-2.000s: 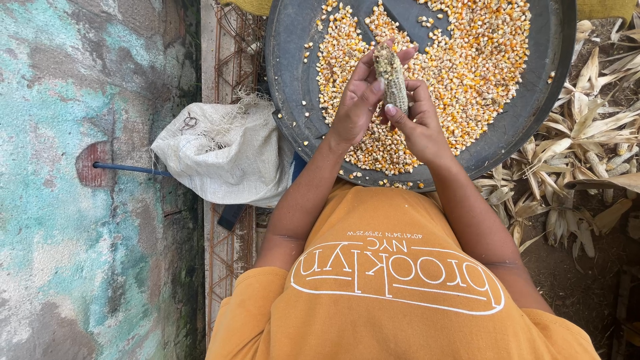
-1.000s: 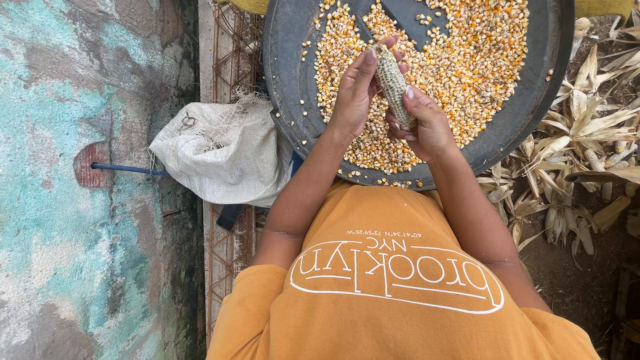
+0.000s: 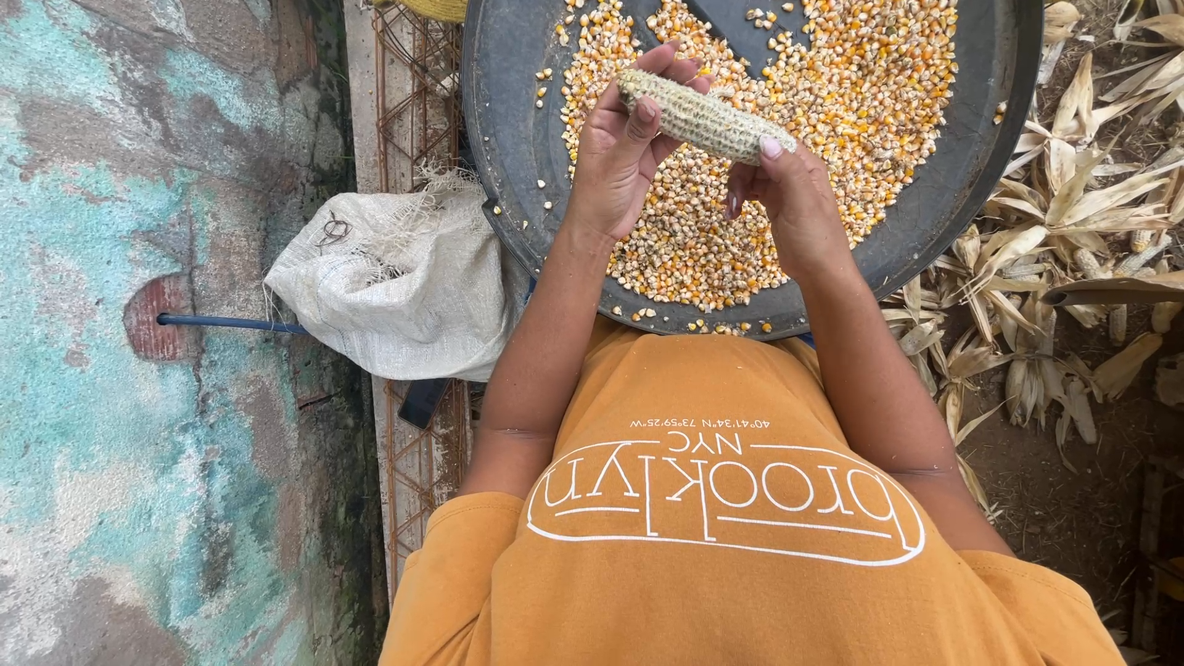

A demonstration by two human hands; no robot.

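Observation:
A bare corn cob [image 3: 708,118], pale and stripped of kernels over the side that shows, lies slanted between my two hands. My left hand [image 3: 629,153] holds its upper end, with the thumb in front and the fingers behind. At its lower right end, my right hand [image 3: 791,199] pinches it with the thumb on top; the other fingers are curled below. Both hands are over a round black tub [image 3: 518,176], which holds a wide spread of loose yellow and white corn kernels [image 3: 869,102]. A dark flat piece [image 3: 740,28] shows among the kernels at the top; what it is I cannot tell.
Left of the tub sits a white woven sack [image 3: 398,277], beside rusty steel lattice bars [image 3: 416,92] and a painted wall [image 3: 92,444] with a blue rod [image 3: 231,323]. A dark phone-like object [image 3: 424,402] lies below the sack. Dry corn husks and cobs [image 3: 1045,268] cover ground at right.
The cob has turned from nearly upright to a flatter slant, its lower end swinging right. My right hand has moved right with that end, and my hands are farther apart.

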